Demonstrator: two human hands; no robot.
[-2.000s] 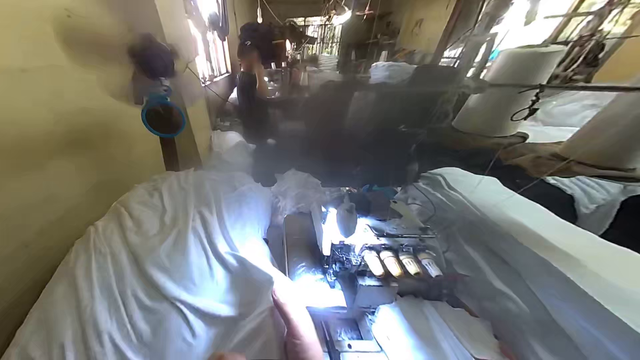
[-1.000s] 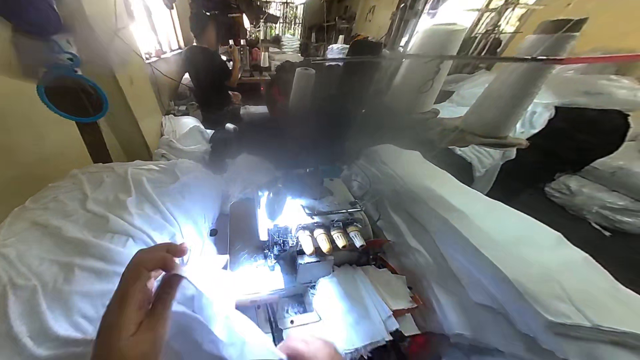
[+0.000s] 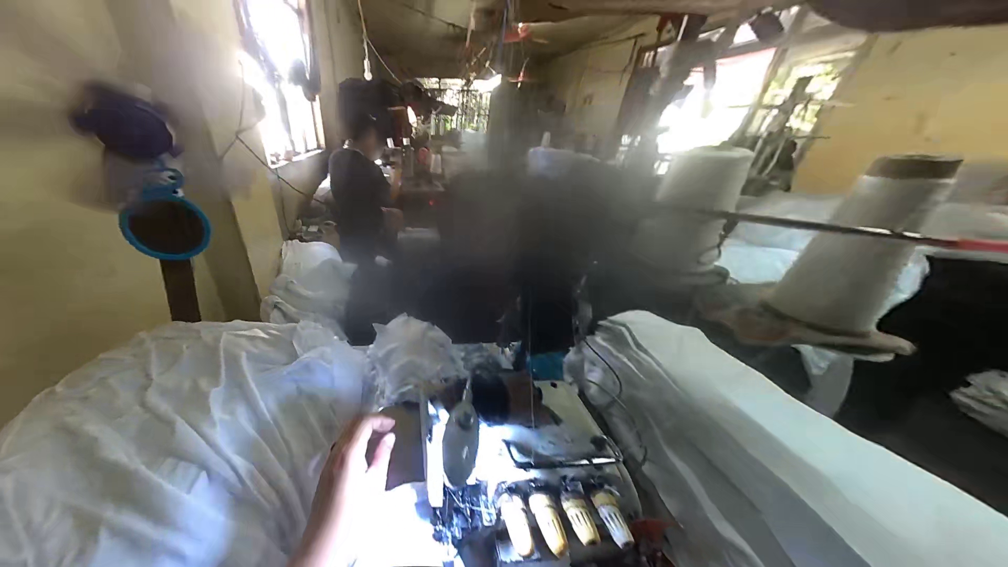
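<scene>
My left hand (image 3: 350,480) reaches up along the left side of an overlock sewing machine (image 3: 472,504), thumb and fingers apart, nothing seen between them. White fabric (image 3: 394,528) lies brightly lit beside and under the wrist. The machine's yellowish tension dials (image 3: 547,524) stand in a row right of the needle area, and a grey oval part (image 3: 461,442) stands above it. My right hand is not in this view.
A white fabric heap (image 3: 181,441) lies left; long folded white cloth (image 3: 756,441) runs along the right. Thread cones (image 3: 858,244) stand on a rack at right. A blue-rimmed mirror (image 3: 165,227) hangs on the left wall. A seated person (image 3: 361,189) is farther back.
My left hand has moved forward beside the machine, from over the white fabric. The fingertips seen at the bottom edge one second ago are out of sight. The view has shifted.
</scene>
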